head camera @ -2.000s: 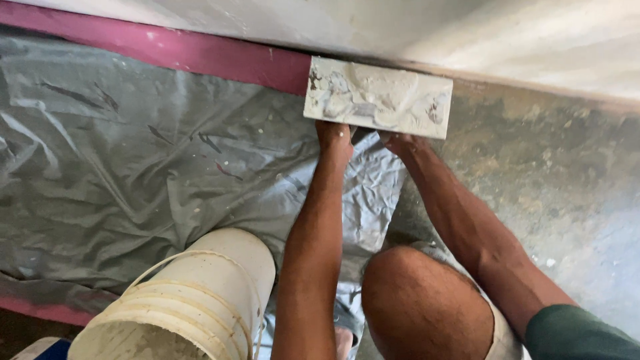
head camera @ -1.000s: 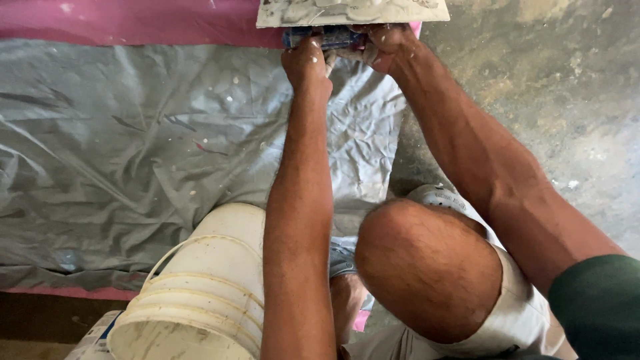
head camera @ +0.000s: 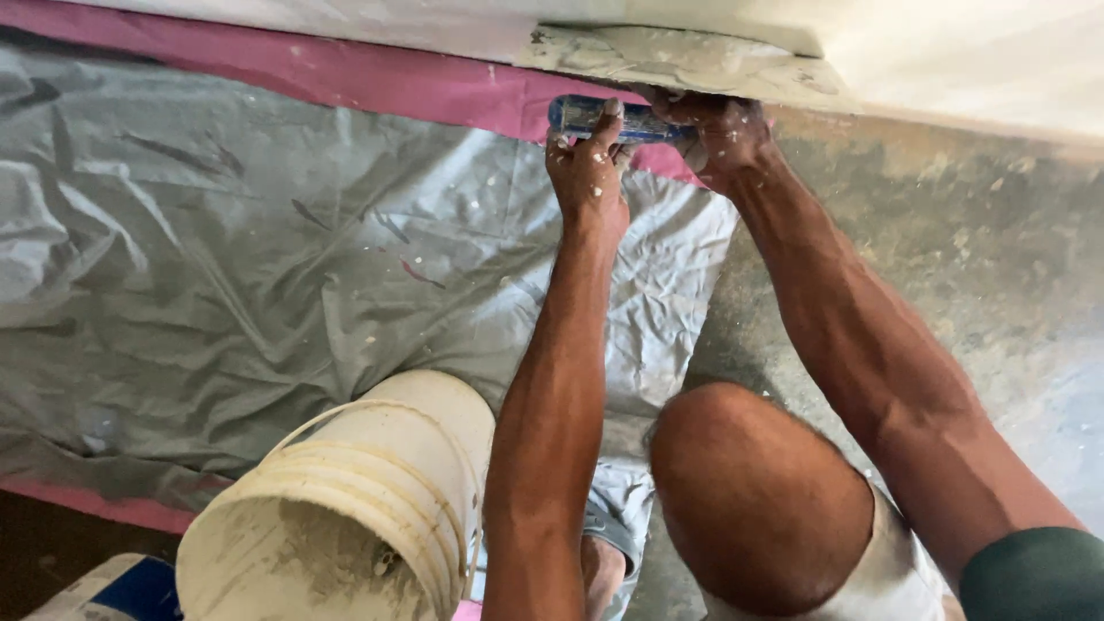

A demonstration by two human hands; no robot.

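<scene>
Both hands are on a wide plastering trowel, whose compound-coated blade [head camera: 690, 62] lies tilted along the base of the pale wall [head camera: 414, 26]. My left hand [head camera: 591, 168] grips the left part of the trowel's blue handle [head camera: 634, 119], thumb on top. At the handle's right end my right hand [head camera: 720, 134] holds on, its fingers partly hidden under the blade. White spatter dots both hands.
A white plastic bucket [head camera: 388, 483], smeared inside, leans at lower left beside my left forearm. Another container [head camera: 121, 591] is partly visible there. A wrinkled grey sheet [head camera: 259, 259] with pink edging [head camera: 345, 73] covers the floor; bare concrete [head camera: 949, 224] lies at right.
The blade, facing up below the view's top edge two seconds ago, is now tilted by the wall, with more of the blue handle showing. The view has shifted between frames.
</scene>
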